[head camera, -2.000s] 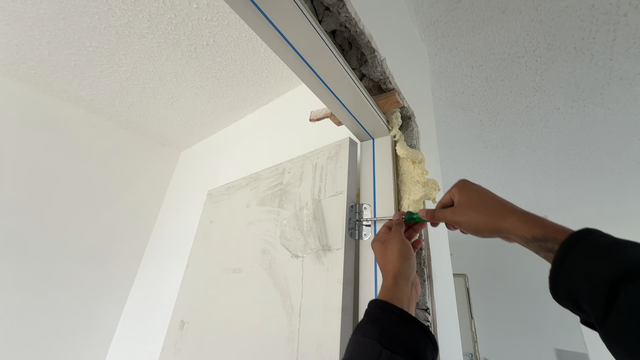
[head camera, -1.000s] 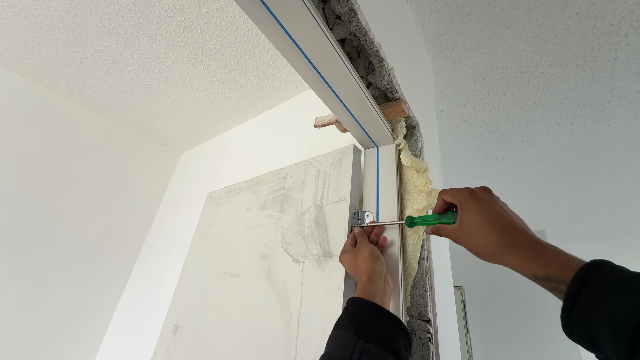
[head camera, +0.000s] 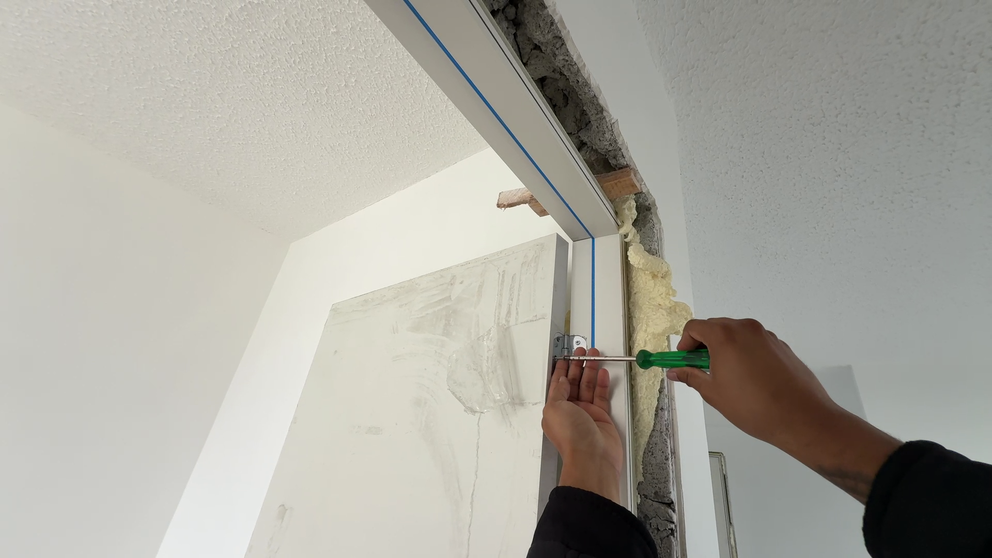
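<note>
My right hand (head camera: 744, 380) is closed around the green handle of a screwdriver (head camera: 673, 359), held level. Its metal shaft runs left across the door frame (head camera: 610, 310) to a metal hinge (head camera: 572, 342) at the edge of a white door (head camera: 434, 387). My left hand (head camera: 583, 418) is raised palm-up below the hinge, fingers at the shaft near its tip. Those fingers partly hide the hinge's lower part, and whether they pinch the shaft or a screw I cannot tell.
A blue line (head camera: 496, 114) runs along the frame. Yellow expanding foam (head camera: 655, 302), a wooden wedge (head camera: 618, 183) and rough broken masonry (head camera: 562, 93) lie between frame and wall. Another wood piece (head camera: 515, 198) juts out behind the frame's corner.
Two seconds ago both hands were close together at the screwdriver's handle. My left hand has since moved left to the hinge, and the tip now meets the door side of it.
</note>
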